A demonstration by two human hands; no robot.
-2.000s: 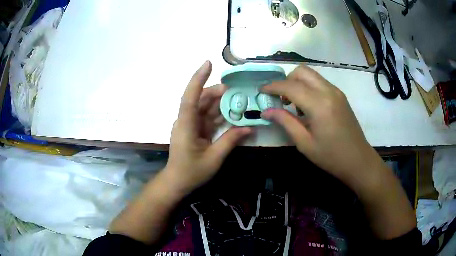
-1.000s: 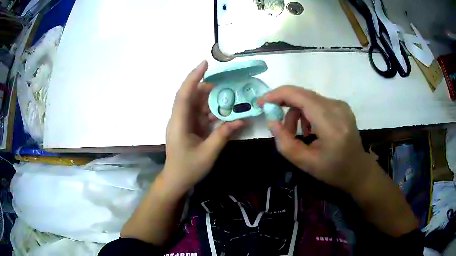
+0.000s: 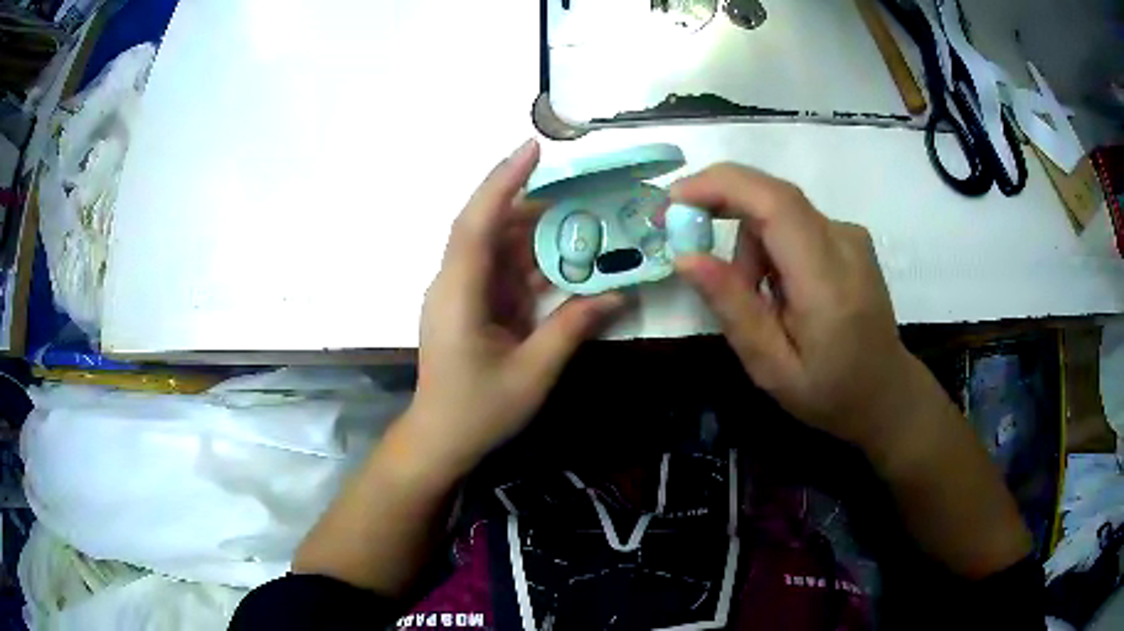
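Observation:
The mint-green earbud case (image 3: pixel 557 274) is open, its lid tilted up at the back. My left hand (image 3: pixel 487 302) holds it from the left, with the thumb at its front edge. One earbud (image 3: pixel 577 242) sits in the left slot. The right slot looks empty. My right hand (image 3: pixel 801 290) pinches the other earbud (image 3: pixel 689 229) between thumb and fingertips, at the right edge of the case. The case is above the front part of the white table (image 3: pixel 308 185).
The sewing machine bed (image 3: pixel 740 74) is behind the case. Black-handled scissors (image 3: pixel 960 158), a wooden-handled tool (image 3: pixel 892 59), white strips (image 3: pixel 1043 113) and a tan card piece (image 3: pixel 1070 189) lie at the right. White cloth heaps (image 3: pixel 210 475) are below the table at the left.
My right hand first had its fingers on the right earbud in the case, then lifted it out to the right. Now the earbud is held slightly higher, close beside the case.

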